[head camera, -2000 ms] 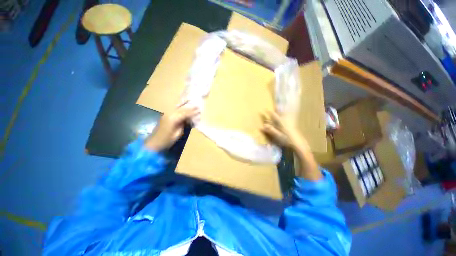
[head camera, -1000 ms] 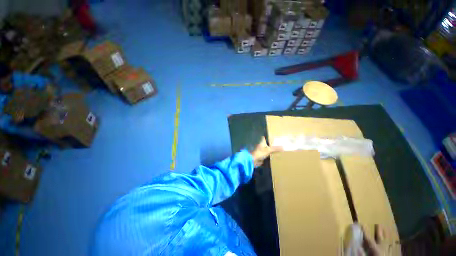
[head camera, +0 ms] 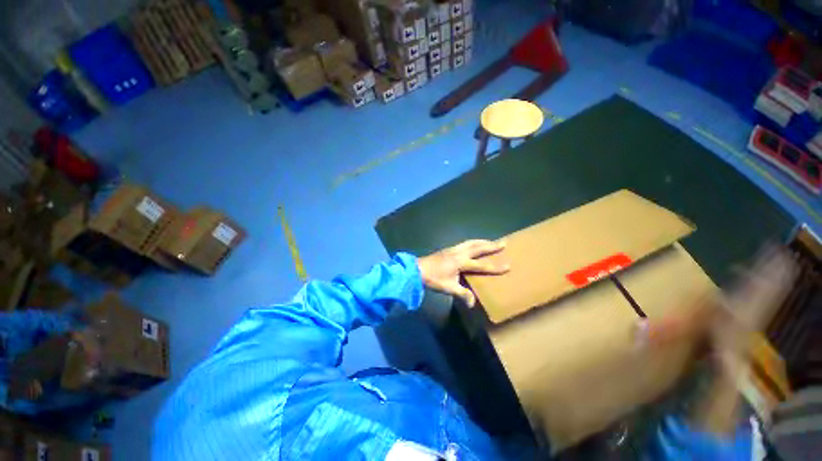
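Note:
A large brown carton [head camera: 595,360] stands on the dark green table [head camera: 514,194], its top flaps mostly folded in. The far flap [head camera: 577,243] is partly raised and bears a red-orange label [head camera: 598,270]. A narrow dark gap shows between the flaps. My left hand [head camera: 464,268] rests on the left end of the far flap, fingers spread. My right hand [head camera: 721,329] is a blur over the carton's right side; whether it holds anything cannot be told. The carton's inside and its liner bag are hidden.
A round stool [head camera: 511,119] and a red pallet jack [head camera: 541,49] stand beyond the table. Labelled cartons [head camera: 410,45] are stacked at the back. More cartons [head camera: 203,239] lie on the blue floor at left, near a person's blue sleeve [head camera: 31,333]. Boxes [head camera: 784,158] show at far right.
The view has shifted. The far flap now lies over the strip where the liner bag showed, with its red-orange label visible. My left hand has moved onto this flap; my right hand is now blurred.

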